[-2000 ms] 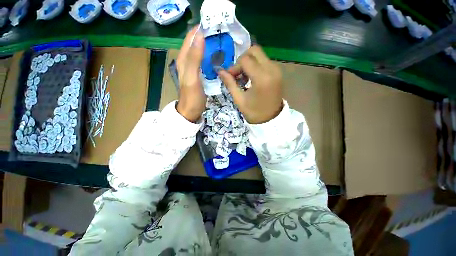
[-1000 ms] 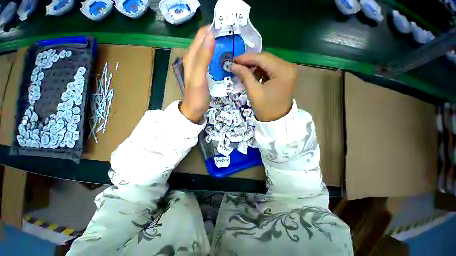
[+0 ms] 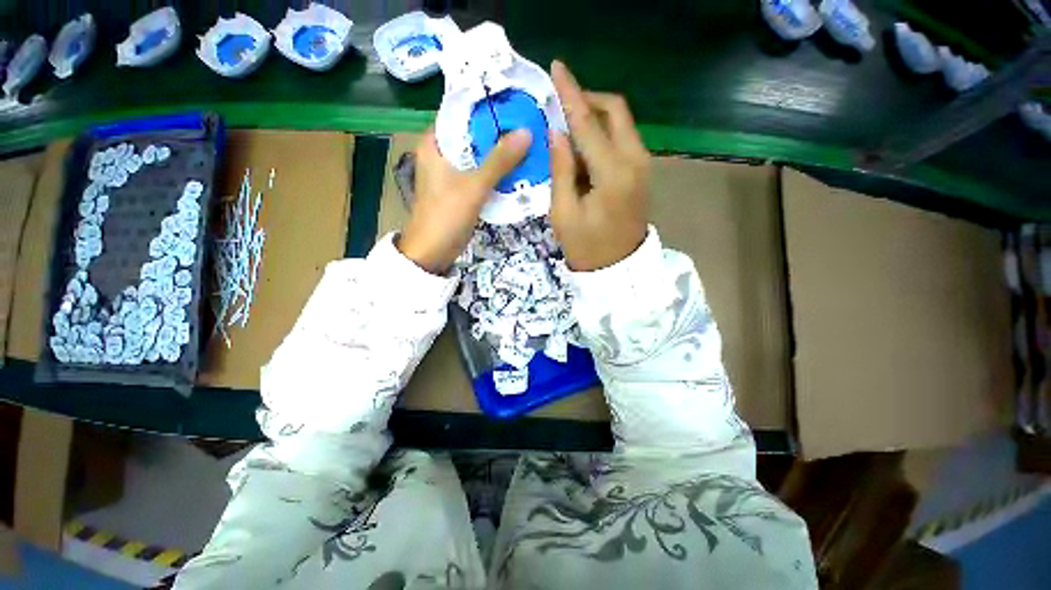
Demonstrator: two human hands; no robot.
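A white housing (image 3: 514,205) with a bright blue inner part (image 3: 526,113) is held between my two hands, above the far end of the centre tray. Its narrower end points away from me. My left hand (image 3: 447,198) grips its left side, with the thumb lying on the blue part. My right hand (image 3: 604,182) is against its right side, fingers pointing up. The housing's centre is hidden by my left thumb. Small white inserts (image 3: 519,302) lie heaped in the centre tray (image 3: 532,398), below the hands.
The green conveyor (image 3: 692,69) crosses the far side, with more housings (image 3: 314,37) on it. At left are a dark bin (image 3: 127,231) of round discs (image 3: 115,328) and thin rods (image 3: 239,259) on cardboard. A cardboard sheet (image 3: 893,328) lies at right.
My right fingers have left the blue part's centre for the housing's right side. My left thumb has moved onto the blue part. The housing has tilted and shifted slightly left.
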